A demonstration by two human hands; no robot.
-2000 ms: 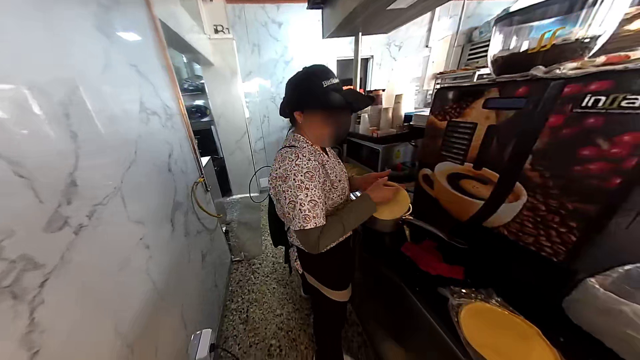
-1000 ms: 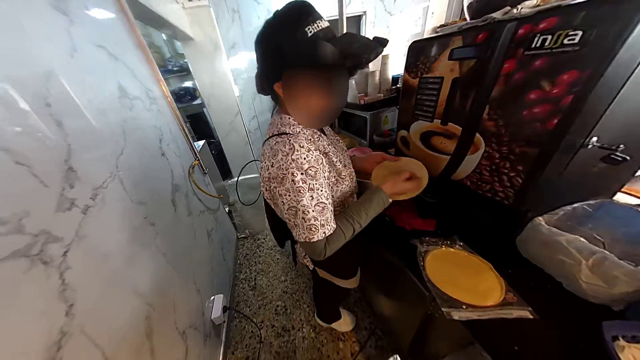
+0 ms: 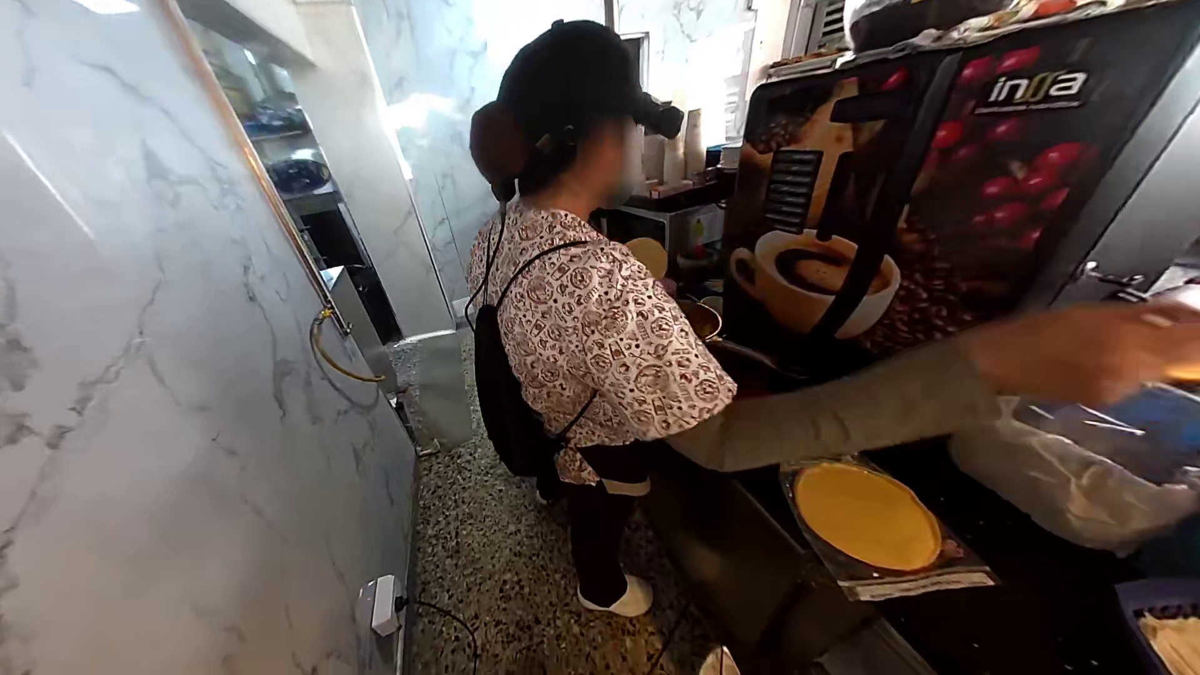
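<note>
Neither of my own hands is in view. A co-worker (image 3: 600, 347) in a dark cap, patterned short-sleeved top and dark backpack stands at the counter. Their sleeved arm stretches to the right, and its blurred hand (image 3: 1106, 352) is over a plastic-lined container (image 3: 1059, 478). What that hand holds is unclear. A pale round flat piece of dough or flatbread (image 3: 649, 255) shows beyond their shoulder, above a pan (image 3: 701, 321). Nearer on the black counter, a yellow round flat item (image 3: 867, 516) lies on clear plastic packaging.
A coffee vending machine (image 3: 816, 206) stands behind the counter. A marbled wall (image 3: 187, 375) borders the narrow speckled floor (image 3: 506, 572) on the left, where a white plug box (image 3: 384, 605) and cable sit low. A blue tray (image 3: 1139, 600) is at the lower right.
The co-worker has turned toward the counter's far end, and one of their arms has reached out to the right. The pale round piece, earlier in front of their chest, now shows past their shoulder.
</note>
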